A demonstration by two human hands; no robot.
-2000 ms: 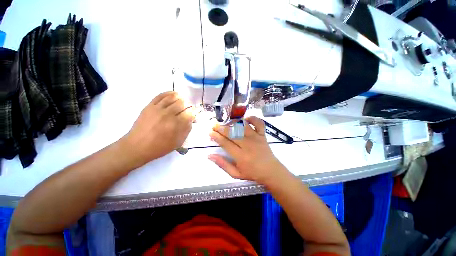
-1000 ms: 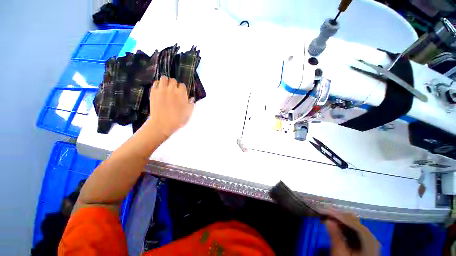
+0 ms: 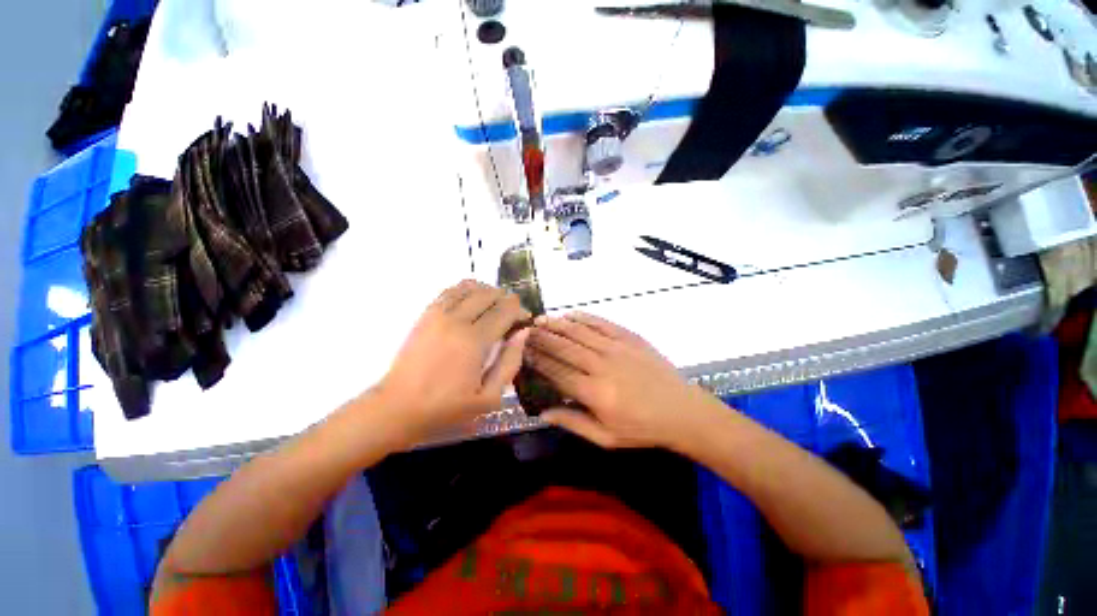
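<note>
A dark plaid cuff piece (image 3: 521, 279) lies lengthwise in front of the presser foot (image 3: 517, 207) of the white sewing machine. My left hand (image 3: 463, 349) grips it from the left and my right hand (image 3: 608, 375) from the right, fingertips meeting around its middle. Its far end points at the needle area; its near end shows below my fingers at the table edge. A fanned pile of plaid cuff pieces (image 3: 247, 223) lies on the table at the left.
Black thread snips (image 3: 686, 259) lie right of the needle. A long silver tool (image 3: 770, 10) rests on the machine head by a black strap (image 3: 742, 90). Blue crates (image 3: 54, 349) stand left of and below the table. The grey ruler-marked table edge (image 3: 830, 368) runs in front.
My left hand has left the pile and moved right to the cuff piece. My right hand has risen from below the table edge with the strip to the area before the needle.
</note>
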